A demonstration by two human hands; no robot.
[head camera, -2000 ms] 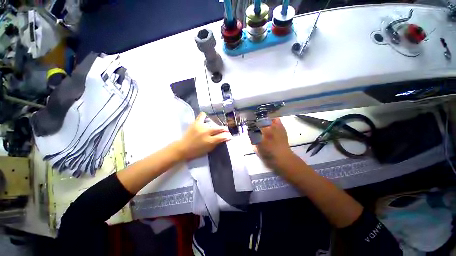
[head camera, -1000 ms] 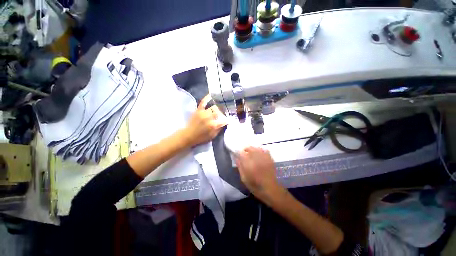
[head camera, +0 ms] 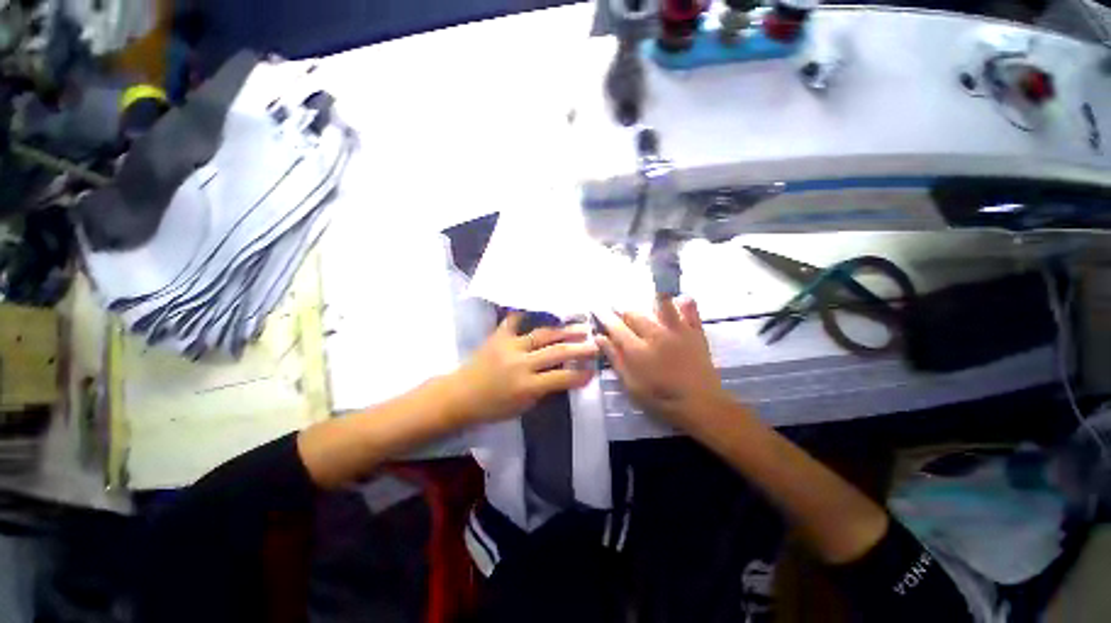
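Observation:
A dark grey fabric panel (head camera: 548, 447) with white pocketing (head camera: 591, 444) hangs over the table's front edge toward the lap. A pale flap of the cloth (head camera: 536, 262) lies beyond my hands, left of the needle area. My left hand (head camera: 518, 371) presses on the grey and white cloth with fingers spread. My right hand (head camera: 658, 359) pinches the cloth's right side, its fingertips close to my left ones. The sewing machine (head camera: 853, 134) stands behind; its presser foot area (head camera: 665, 262) is just beyond my right hand, blurred.
A stack of cut pieces (head camera: 232, 219) lies fanned at the left. Scissors (head camera: 853, 304) and a dark cloth piece (head camera: 987, 323) lie right of the needle. Thread spools (head camera: 735, 22) sit on the machine head. A white bundle (head camera: 987, 511) is at lower right.
The cloth and both hands have come toward the table's front edge, away from the needle. A pale flap now spreads beyond the hands. My right hand has moved up beside my left. The view has shifted.

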